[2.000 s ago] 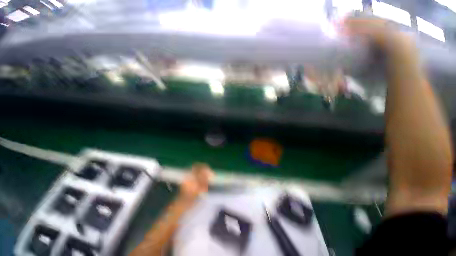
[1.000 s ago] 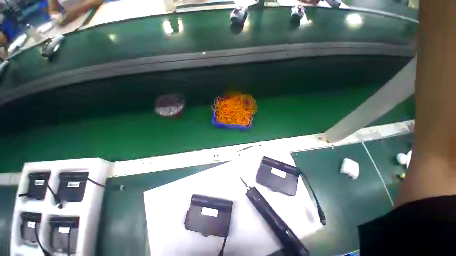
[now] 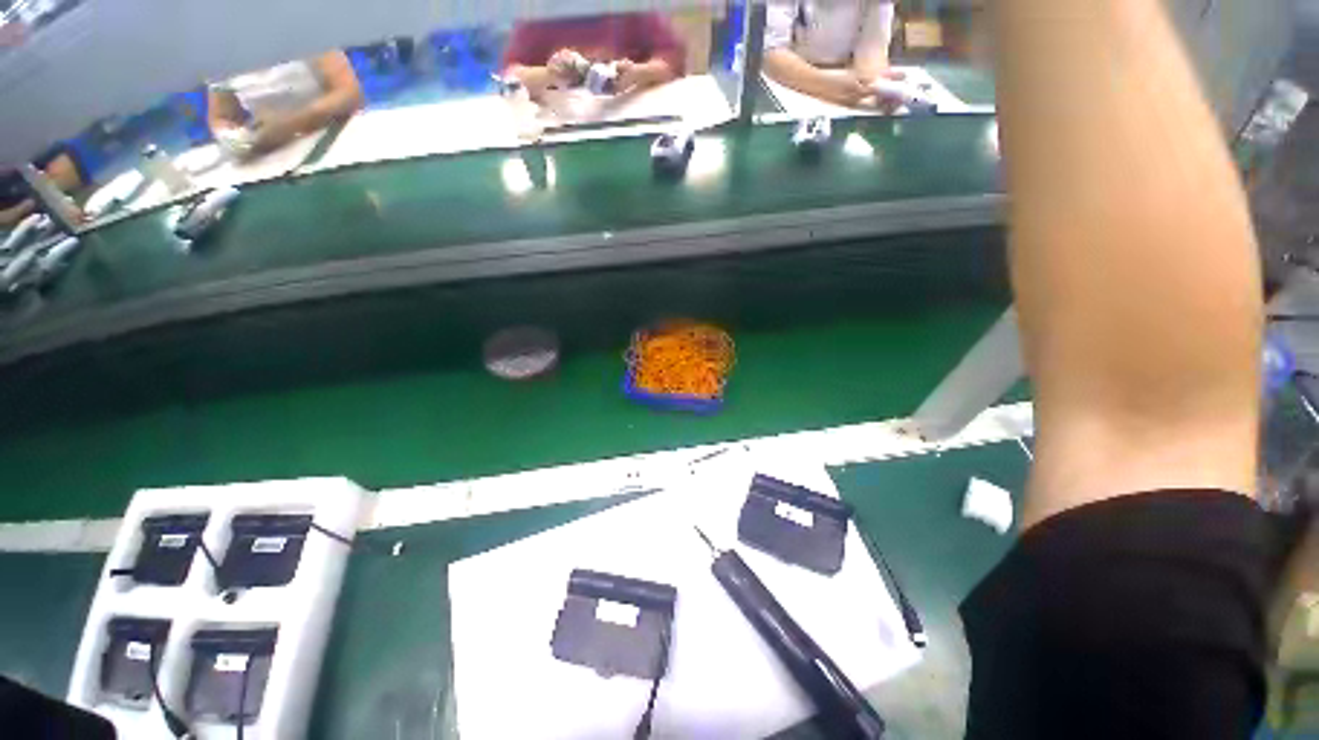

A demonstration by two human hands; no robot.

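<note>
Two flat black units with white labels lie on the white work sheet (image 3: 506, 607), one unit (image 3: 615, 625) nearer the middle and one (image 3: 794, 523) at the upper right. A black electric screwdriver (image 3: 788, 636) lies between them, its thin bit pointing up and left. The foam tray (image 3: 336, 578) at the left holds several black units (image 3: 268, 549) with short cables. My right forearm rises through the right side; its hand is cut off by the top edge. My left hand is out of the picture; a dark shape, perhaps a sleeve, shows at the lower left corner.
A blue bin of orange bands (image 3: 680, 364) and a round dish (image 3: 521, 353) stand beyond the white rail (image 3: 550, 484). A white wad (image 3: 988, 505) lies right of the sheet. A slanted grey post (image 3: 966, 379) stands behind it. Several people work across the conveyor (image 3: 434, 217).
The view has steadied and now shows more of the people opposite. My left hand, seen beside the sheet two seconds ago, is gone. My right forearm stays raised and now appears further left.
</note>
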